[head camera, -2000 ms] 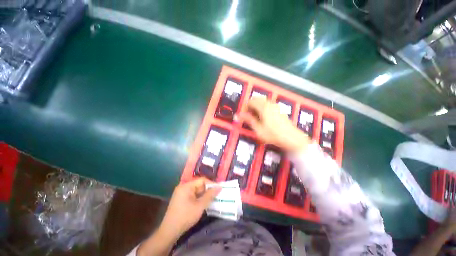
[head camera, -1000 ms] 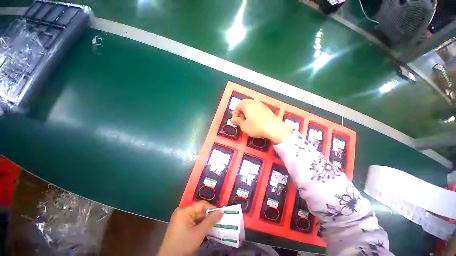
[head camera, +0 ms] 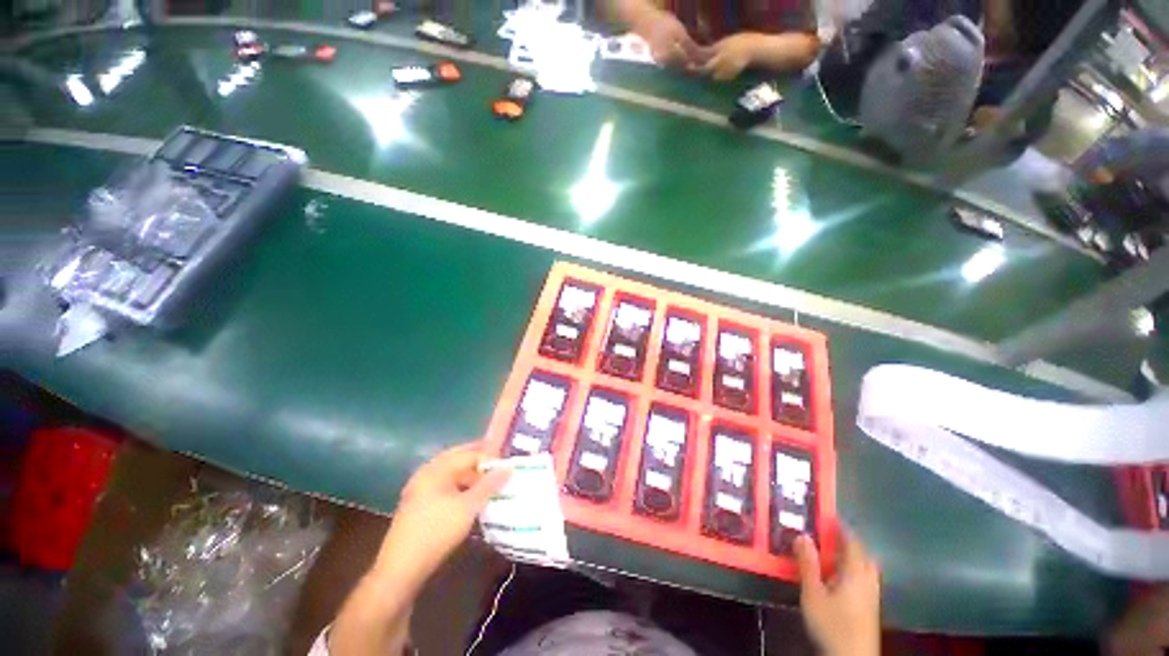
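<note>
A red-orange phone tray [head camera: 704, 417] lies on the green bench, with black mobile phones in two rows, their backs up and bearing white labels. My left hand [head camera: 436, 502] holds a white label sheet [head camera: 526, 513] with green bands over the tray's near left corner. My right hand [head camera: 840, 592] is at the tray's near right corner, its fingers at the rim beside the last near-row phone [head camera: 792, 496]. Its fingers are blurred, and I cannot tell whether it grips the rim.
A dark grey blister tray [head camera: 192, 231] with clear film stands at left. A white label strip [head camera: 1013, 417] curls at right. Loose phones [head camera: 423, 74] and another person's hands [head camera: 705, 49] are across the bench. Plastic waste [head camera: 224, 570] is below the bench edge, near a red object [head camera: 62, 493].
My right hand has left the upper left phone and moved to the tray's near right corner. My left hand still holds the sheet. The view now reaches farther across the bench.
</note>
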